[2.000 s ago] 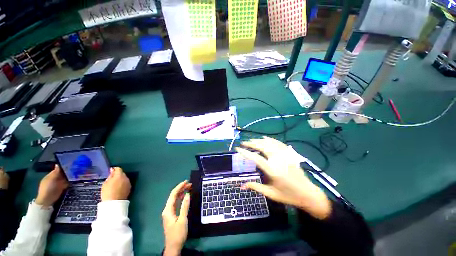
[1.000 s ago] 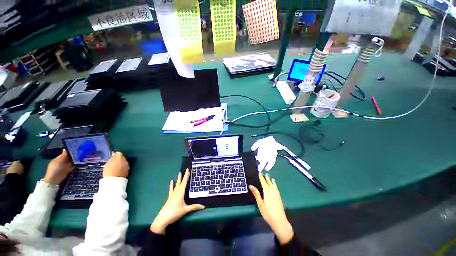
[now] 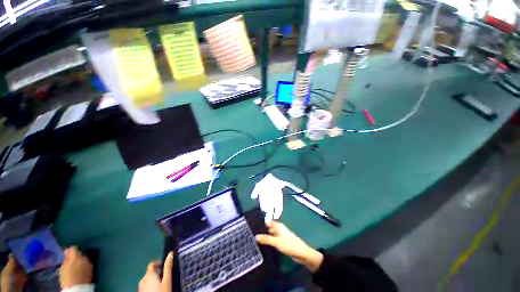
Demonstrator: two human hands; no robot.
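Note:
A small mini laptop stands open before me, its screen lit with a dark and a pale area. It looks turned at an angle, over a black pad. My left hand is at the laptop's left edge, partly cut off by the picture's bottom. My right hand is at its right edge, thumb close to or touching the keyboard deck. Blur hides whether either hand grips it. A white glove lies beyond the right hand.
A clipboard with papers and pink-and-dark pens lies behind the laptop. A pen-like tool, cables and a white cup are to the right. At lower left, another person's hands hold a lit laptop.
The view has swung right and tilted, so the bench things appear further left. My right hand has come off the laptop's screen area to its right edge; my left hand stays at the left side.

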